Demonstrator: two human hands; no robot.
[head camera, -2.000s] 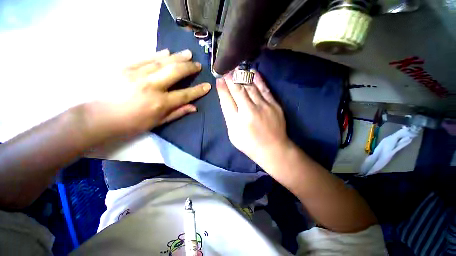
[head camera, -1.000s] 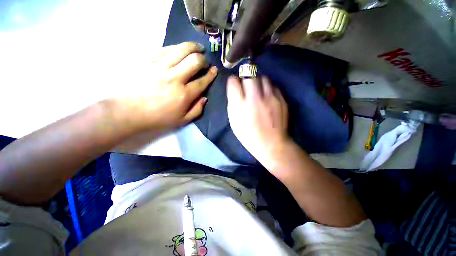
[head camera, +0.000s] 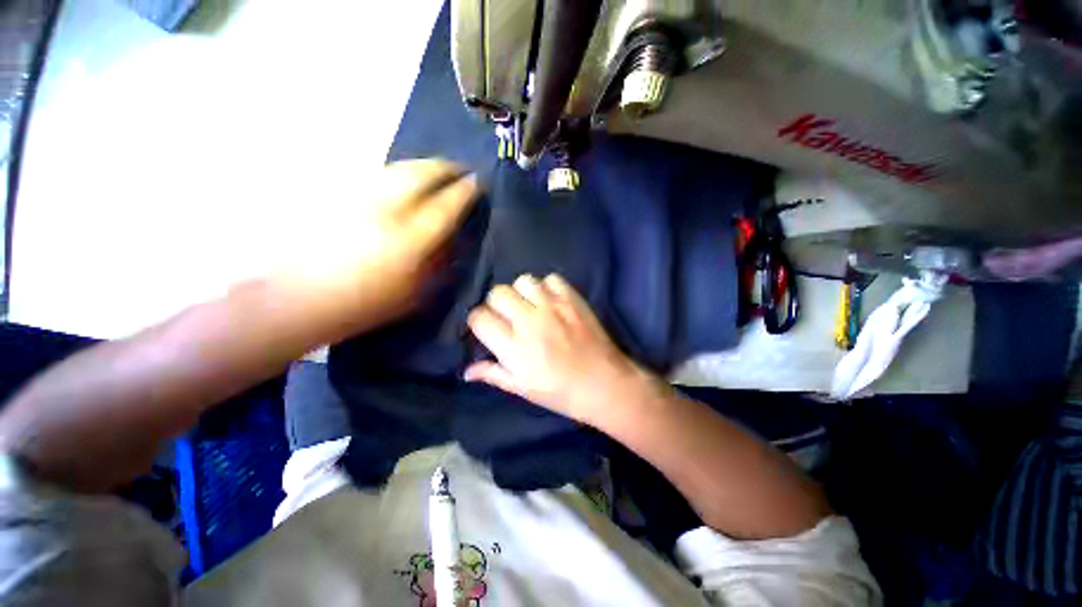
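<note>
The dark navy garment panel (head camera: 676, 261) lies under the sewing machine head (head camera: 504, 59) and hangs over the table's front edge towards my lap. My left hand (head camera: 415, 237) is blurred, with curled fingers holding a raised fold at the panel's left side, left of and in front of the presser foot (head camera: 507, 136). My right hand (head camera: 552, 344) grips bunched cloth nearer my lap, its thumb and fingertips pointing left. The needle point is too small to make out.
Dark and red scissor handles (head camera: 777, 285) lie right of the panel. A thin yellow-green tool (head camera: 846, 311) and a twisted white rag (head camera: 890, 334) lie further right. A blue basket (head camera: 231, 480) is at lower left. Striped cloth (head camera: 1038, 516) shows at lower right.
Both hands have left their places by the presser foot, the right coming clearly nearer the lap. The panel is now bunched and folded towards me, and the pale strip no longer shows.
</note>
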